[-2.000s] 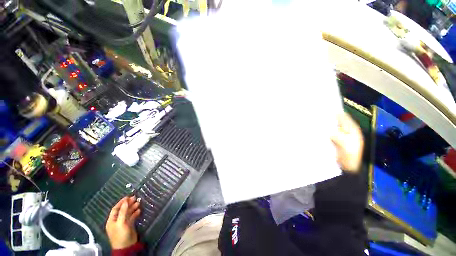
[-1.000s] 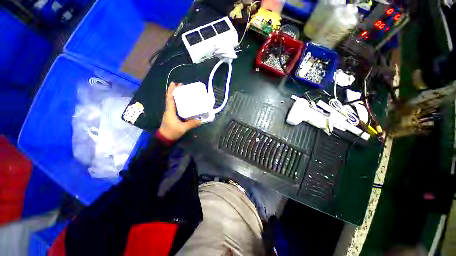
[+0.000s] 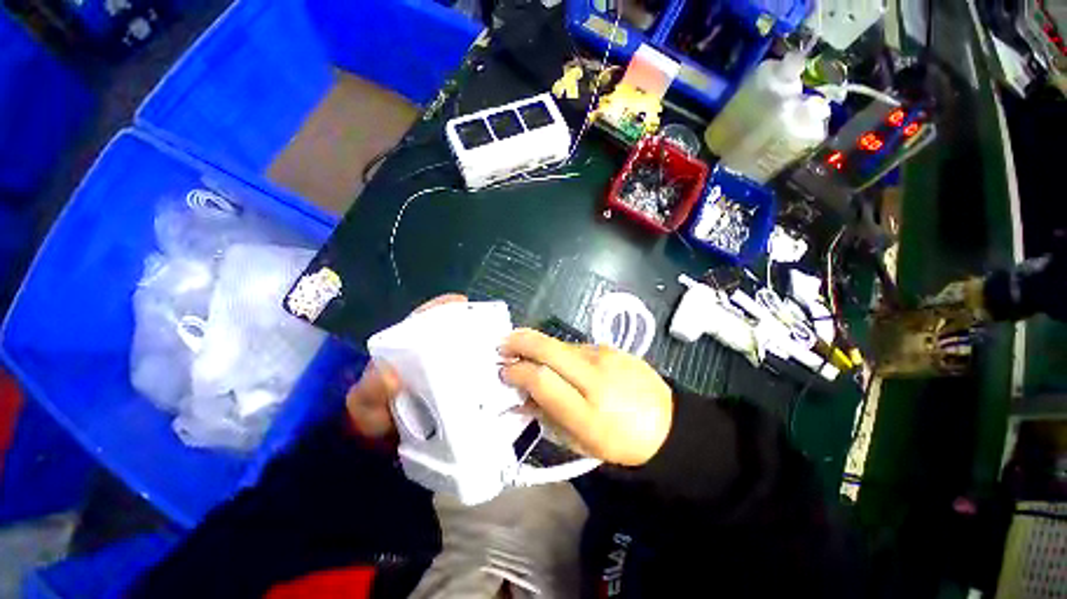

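A white rounded power unit (image 3: 451,392) is held between both hands above the bench's front edge. My left hand (image 3: 377,400) grips its left side, with most of the fingers hidden behind it. My right hand (image 3: 591,396) is on its right side, thumb and fingers against the face. The unit's white cord (image 3: 624,324) is looped beyond the right hand, and part of it passes below that hand. A small dark opening shows on the unit's lower right side.
A white socket strip (image 3: 508,140) lies at the bench's back left. A red tray (image 3: 655,185) and blue tray (image 3: 730,215) hold small parts. White leads (image 3: 761,324) lie at right. A blue bin (image 3: 73,307) with clear bags stands left. A translucent bottle (image 3: 772,122) stands behind the trays.
The unit has moved from the bench toward me and is turned. My right hand has come in and holds it too. The cord now lies to the right.
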